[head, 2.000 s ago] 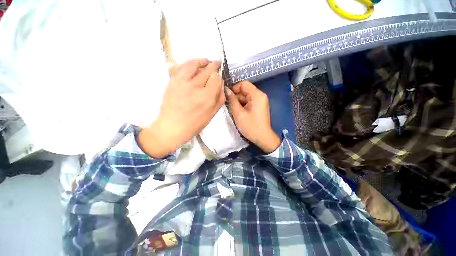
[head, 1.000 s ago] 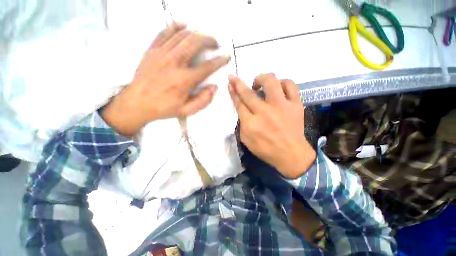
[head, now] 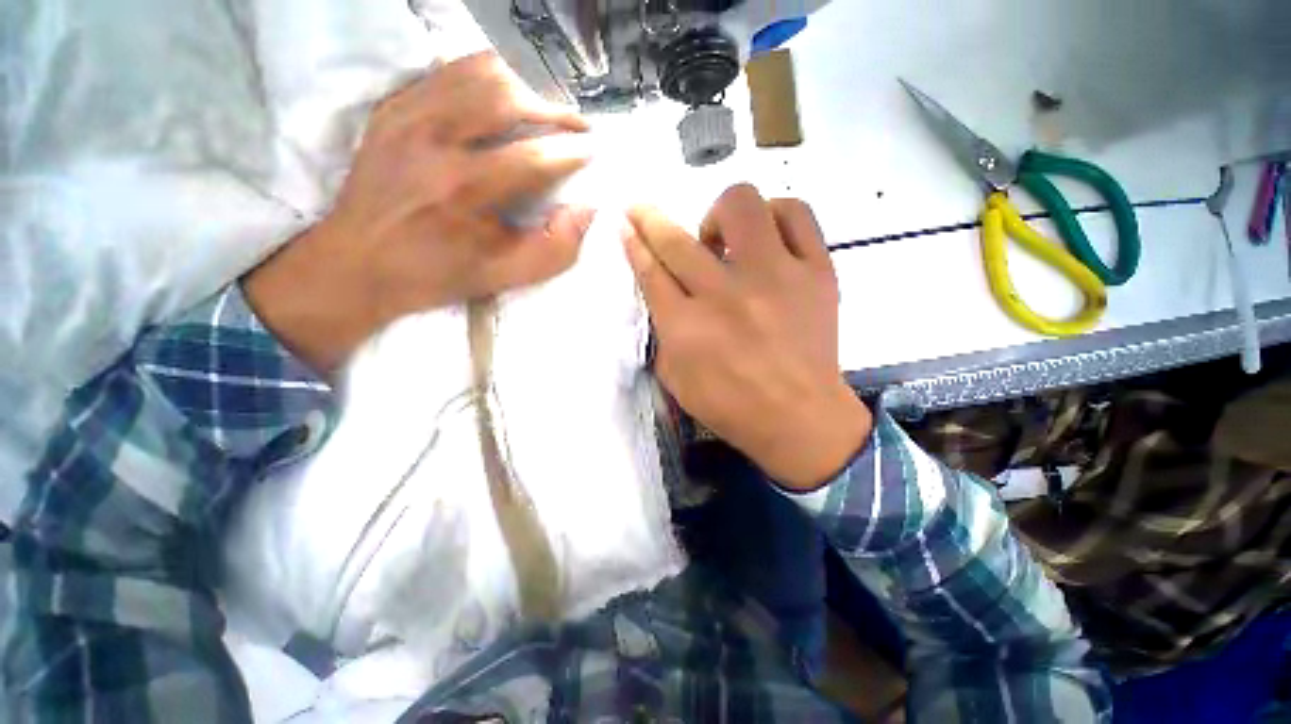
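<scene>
White padded material (head: pixel 566 467) lies from the machine to the lap, with a tan strip (head: pixel 498 481) running down it. My left hand (head: pixel 439 198) lies spread on the white material, left of and just in front of the presser foot. My right hand (head: pixel 750 325) presses the material's right edge, its index fingertip close to the left hand's fingertips. Both hands are flat on the work and neither is closed around it. The sewing machine's presser foot area (head: pixel 612 94) shows at the top. The needle point cannot be made out.
A brown block (head: pixel 775 99) is beside the machine head. Scissors (head: pixel 1055 263) with yellow and green handles lie on the table at right. A small pink-and-blue item (head: pixel 1264 202) is at the right end. A measuring tape (head: pixel 991 376) lines the front edge. Brown plaid fabric (head: pixel 1133 523) is piled below right.
The hands were together pinching the material's edge by the table's front, then spread on it. The view has shifted forward, bringing the machine head and brown block into sight. More tan strip shows.
</scene>
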